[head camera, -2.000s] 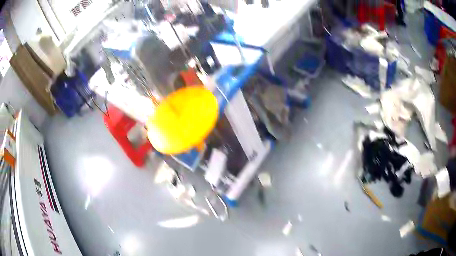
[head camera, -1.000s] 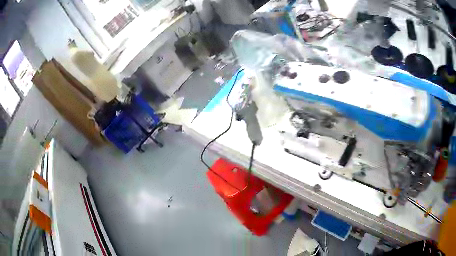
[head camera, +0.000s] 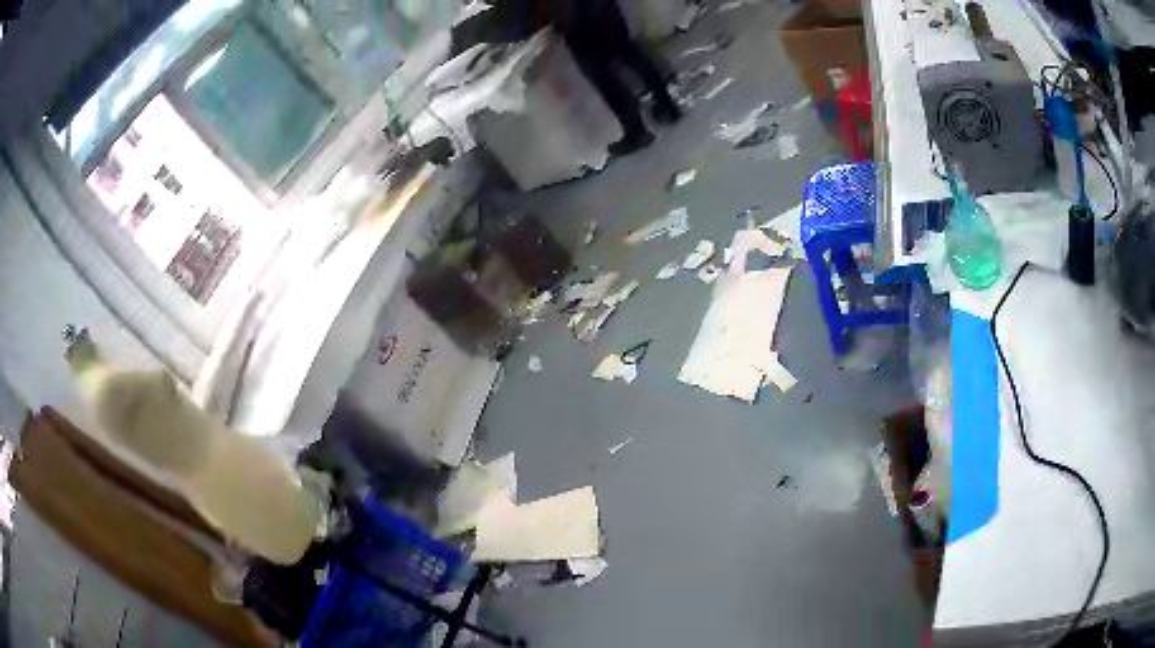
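Observation:
No hand shows in the view; a small dark patch at the bottom right edge is too cut off to tell. Nearest on the right is a white table (head camera: 1013, 595) with a blue strip (head camera: 975, 424) along its edge and a black cable (head camera: 1023, 418) lying in a curve. A green translucent bottle (head camera: 973, 247) and a grey motor unit (head camera: 973, 120) are farther up the table. A blue plastic stool (head camera: 842, 209) stands beside it.
Cream sheets (head camera: 738, 323) and scraps litter the grey floor. A blue crate (head camera: 386, 582) and brown rolls or boards (head camera: 120, 532) are at lower left. Cardboard boxes (head camera: 488, 279) stand by the window-side table. A person's dark legs (head camera: 618, 63) are at the top.
The view has swung left and forward along the aisle. The sewing machine and red stool beside it have left the picture; the blue stool, bottle and person's legs have come in.

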